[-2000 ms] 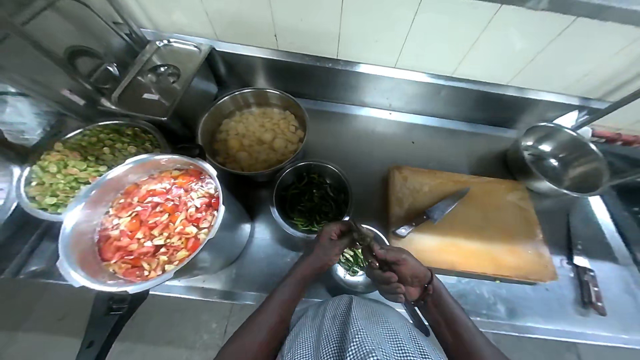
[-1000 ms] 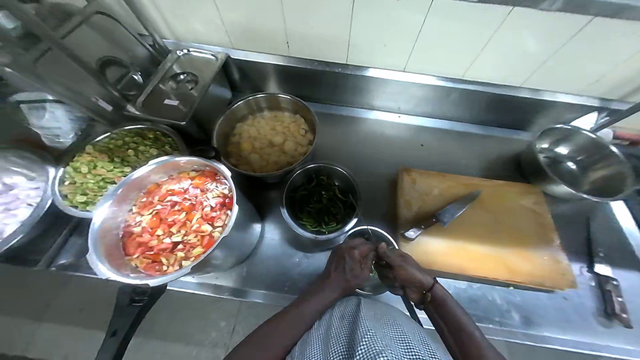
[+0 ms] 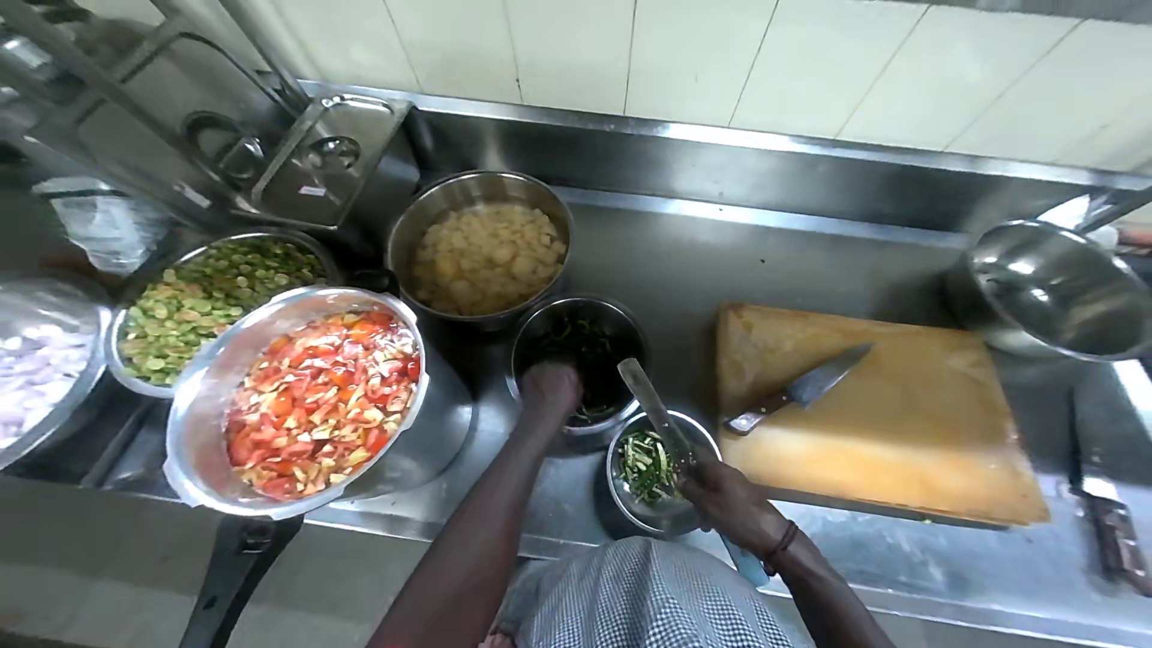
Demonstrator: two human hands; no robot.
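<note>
My left hand (image 3: 551, 389) reaches into a steel pot of dark green chillies (image 3: 589, 337); its fingers are blurred and partly hidden, so I cannot tell what they hold. Over the right side of a smaller steel bowl (image 3: 670, 520), my right hand (image 3: 720, 495) is closed around a knife (image 3: 650, 396), whose blade points up and to the left and whose light blue handle end shows below the hand. Chopped green pieces (image 3: 644, 466) lie in that small bowl. A second knife (image 3: 828, 376) with a riveted handle rests on the yellowish cutting board (image 3: 900, 432).
Left of the chillies stand a pot of pale chunks (image 3: 490, 256), a pressure cooker pan of cut tomatoes (image 3: 324, 405), a bowl of green slices (image 3: 198, 310) and a bowl of chopped onion (image 3: 40, 378). At right are an empty steel pot (image 3: 1062, 292) and another knife (image 3: 1116, 540).
My hands were together over the small bowl. My left hand has moved up and left into the chilli pot, while my right hand stays by the small bowl with the knife.
</note>
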